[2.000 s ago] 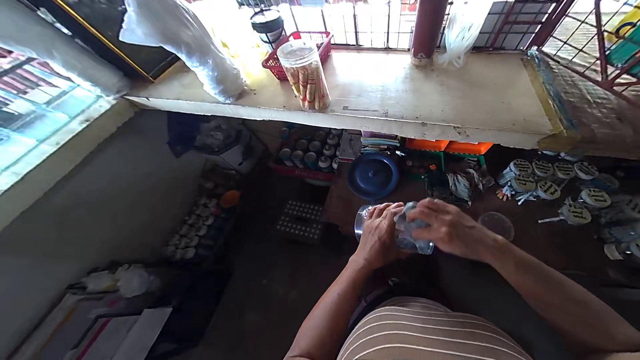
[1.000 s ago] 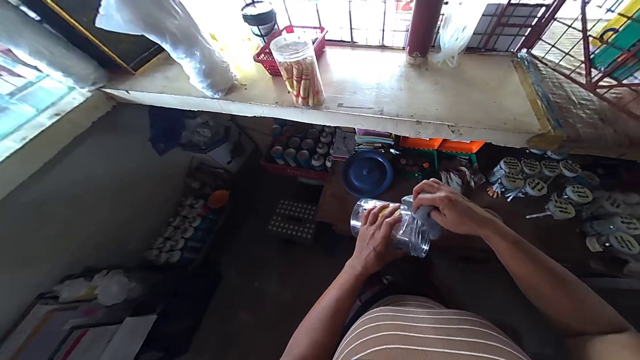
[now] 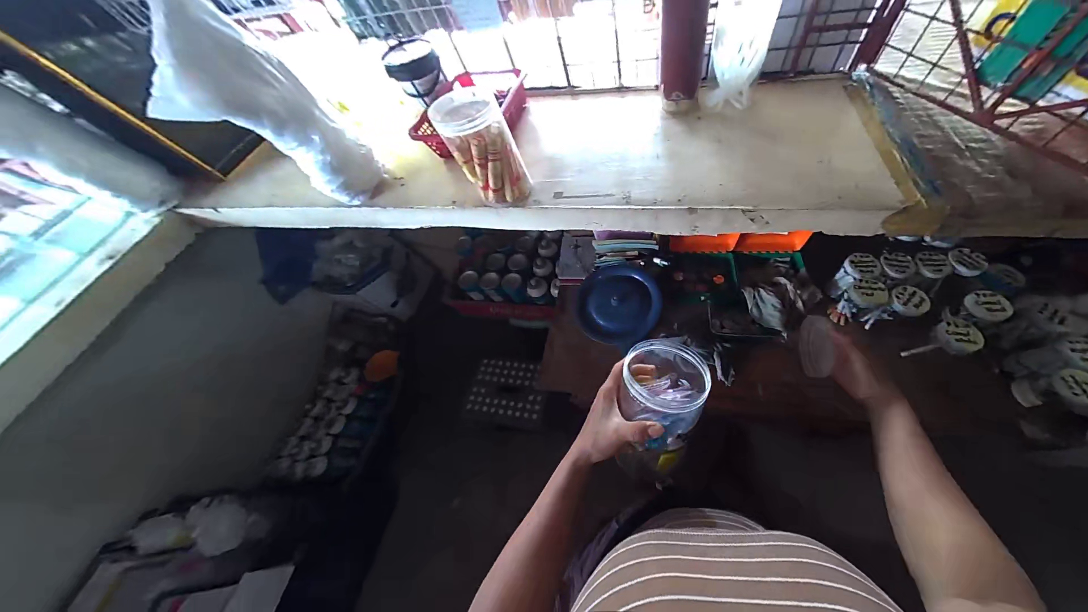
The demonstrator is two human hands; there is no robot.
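My left hand grips a clear plastic jar upright, its mouth uncovered, with small wrapped items inside. Away to the right, my right hand is blurred and holds a round translucent lid by its edge. A blue round plastic lid or basin lies just beyond the jar. On the ledge stands another clear jar filled with stick-shaped snacks, beside a red plastic basket.
A pale ledge runs across below a metal grille. Several lidded jars crowd the right side. Crated bottles sit under the ledge, near a perforated stool. More bottles stand at the left wall.
My right hand has moved away from the jar to the right and now holds the lid. The jar, tilted in my hands one second ago, is now upright in my left hand alone.
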